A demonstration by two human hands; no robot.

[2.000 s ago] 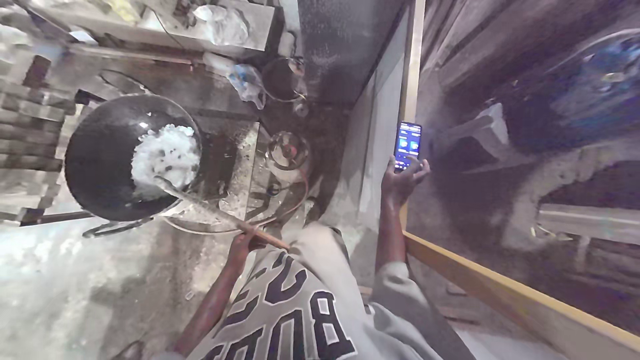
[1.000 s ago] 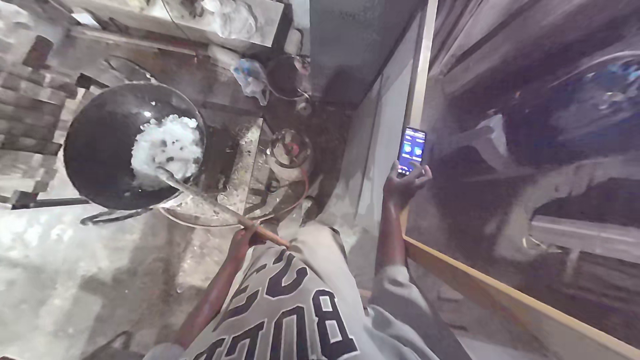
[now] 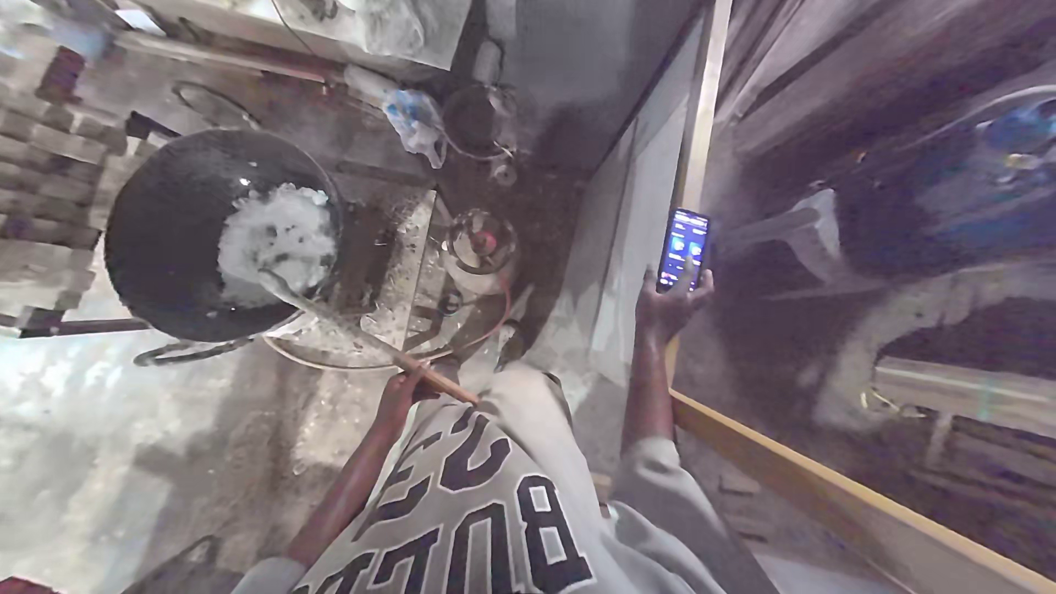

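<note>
My left hand [image 3: 412,388] is closed around the wooden handle of a long stirring stick [image 3: 355,332], near its end by my lap. The stick's far end rests in a large dark metal wok [image 3: 165,239] with looped handles, at the edge of a heap of white, lumpy food [image 3: 285,239] with dark specks. On the right, my right hand [image 3: 676,301] holds a smartphone [image 3: 685,247] upright beside a wooden rail, its screen lit with blue shapes. A finger lies over the lower screen; whether it touches is not clear.
Right of the wok stand a gas cylinder [image 3: 481,241] with an orange hose and a dark bucket [image 3: 474,122]. A blue and white plastic bag [image 3: 414,120] lies near the bucket. Stacked blocks [image 3: 49,181] are at far left. A wooden-edged partition [image 3: 825,487] runs along my right.
</note>
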